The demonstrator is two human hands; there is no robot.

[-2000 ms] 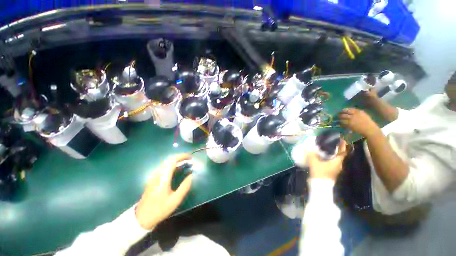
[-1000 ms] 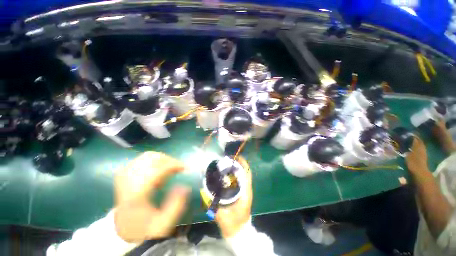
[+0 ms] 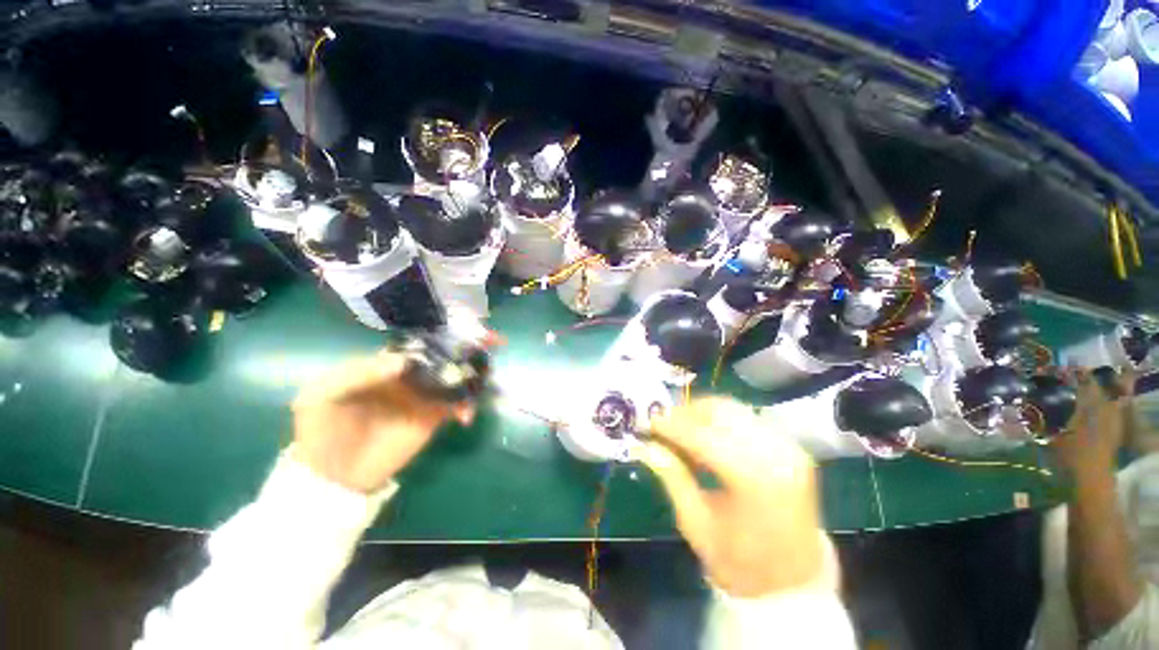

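Note:
My left hand [image 3: 356, 425] holds an open black ball head [image 3: 445, 366] with silvery parts, above the green bench. My right hand [image 3: 744, 495] is to its right, with thumb and finger closed at the round end of a white housing [image 3: 585, 434]. That end faces me and shows a dark round centre. Whether the fingertips also pinch a small part or lead is too blurred to tell. A thin lead runs between the ball head and the housing. Thin orange-yellow wires [image 3: 595, 540] hang below the housing past the bench edge.
Several white housings with black balls, one [image 3: 883, 409] lying at right, crowd the green bench [image 3: 229, 444] behind my hands. Loose black ball heads [image 3: 159, 337] cluster at left. Another person's arm [image 3: 1093, 508] is at far right. Dark equipment stands behind.
The black head was inside the housing in my right hand; my left hand, empty before, now holds a head apart from a housing. My right hand has moved right and grips with its fingertips.

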